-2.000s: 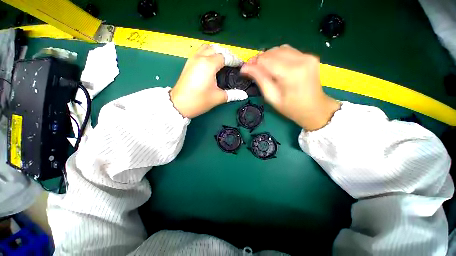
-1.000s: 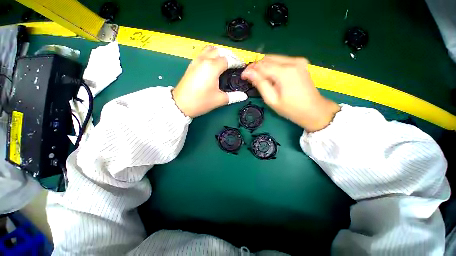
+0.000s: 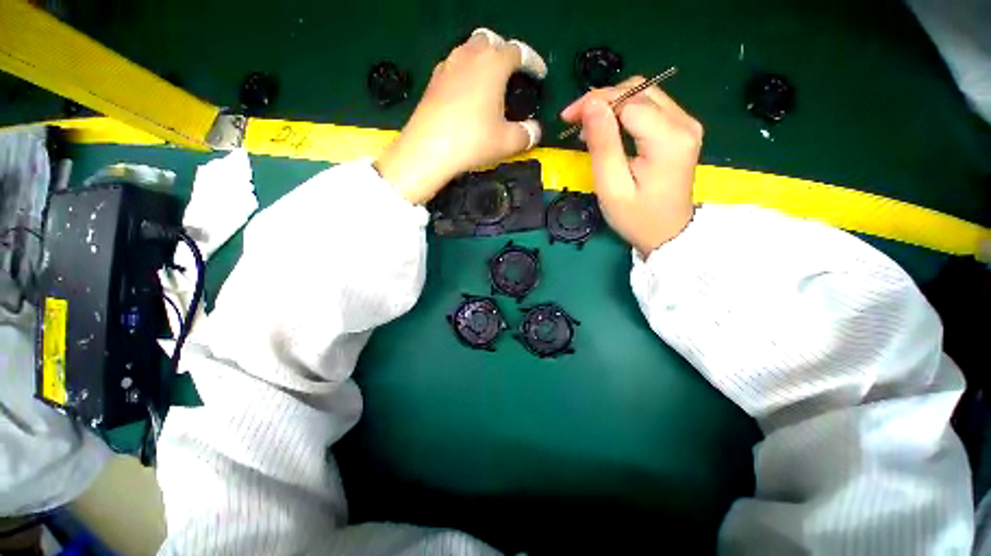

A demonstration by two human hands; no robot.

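My left hand (image 3: pixel 462 114), with white cots on its fingertips, reaches past the yellow strip and has thumb and fingers around a round black watch case (image 3: pixel 523 97). My right hand (image 3: pixel 647 158) holds a thin metal pick (image 3: pixel 643 89), slanting up to the right, above the yellow strip. The black fixture block (image 3: pixel 489 200) lies on the near bench below my left hand, its round recess visible. A loose watch case (image 3: pixel 572 217) lies at its right end. Below are three more cases (image 3: pixel 514 269), (image 3: pixel 478 321), (image 3: pixel 546 329).
The yellow strip (image 3: pixel 326 141) crosses the green bench, with a yellow bar (image 3: pixel 109 76) at upper left. More cases (image 3: pixel 388 83), (image 3: pixel 769 97) lie beyond the strip. At left are a black control box (image 3: pixel 98 304), a cable and white paper (image 3: pixel 221 196).
My left hand has left the fixture and moved up to a case beyond the strip. My right hand has drawn back, showing the pick. A case now lies beside the fixture. The view has shifted.
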